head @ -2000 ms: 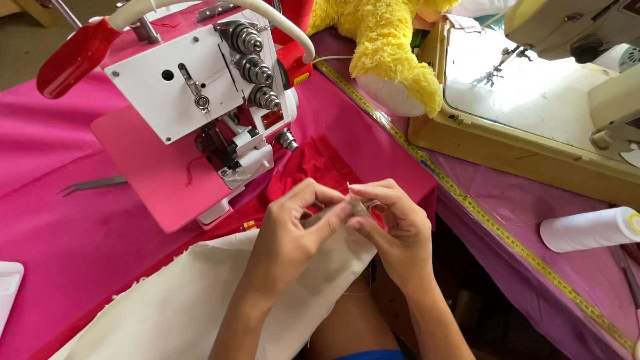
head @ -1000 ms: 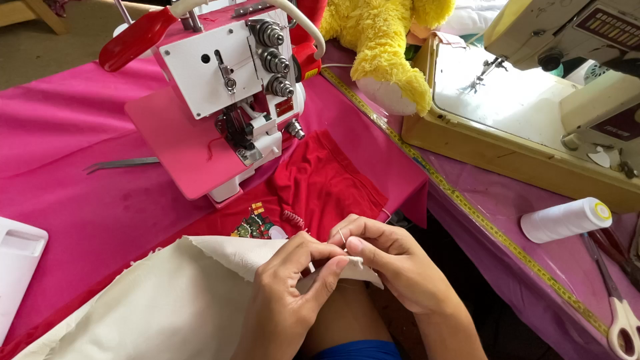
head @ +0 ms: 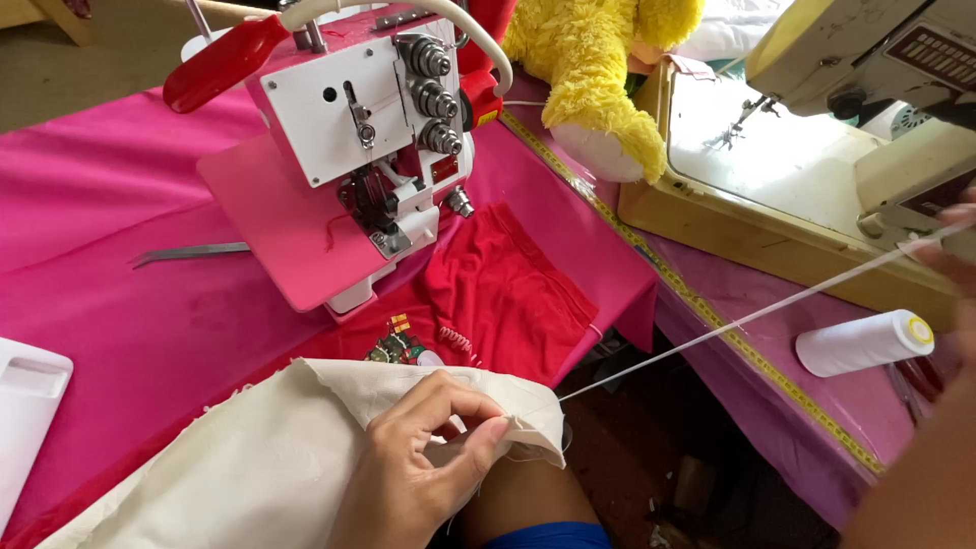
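Note:
My left hand pinches the corner of a cream cloth between thumb and forefinger, above my knee. A white thread runs taut from that corner up to the right edge of the view. There my right hand, blurred and partly cut off, holds the thread's far part; a needle cannot be made out. The cream cloth lies over my lap and partly over a red garment with a printed tree and lettering.
A pink and white overlock machine stands behind the cloth, with tweezers at its left. A yellow tape measure crosses the table. Rightward are a thread cone, a sewing machine and scissors; a yellow plush toy sits behind.
My right hand has moved from beside my left hand out to the right edge, and the thread is now stretched between them. My left hand still pinches the cloth.

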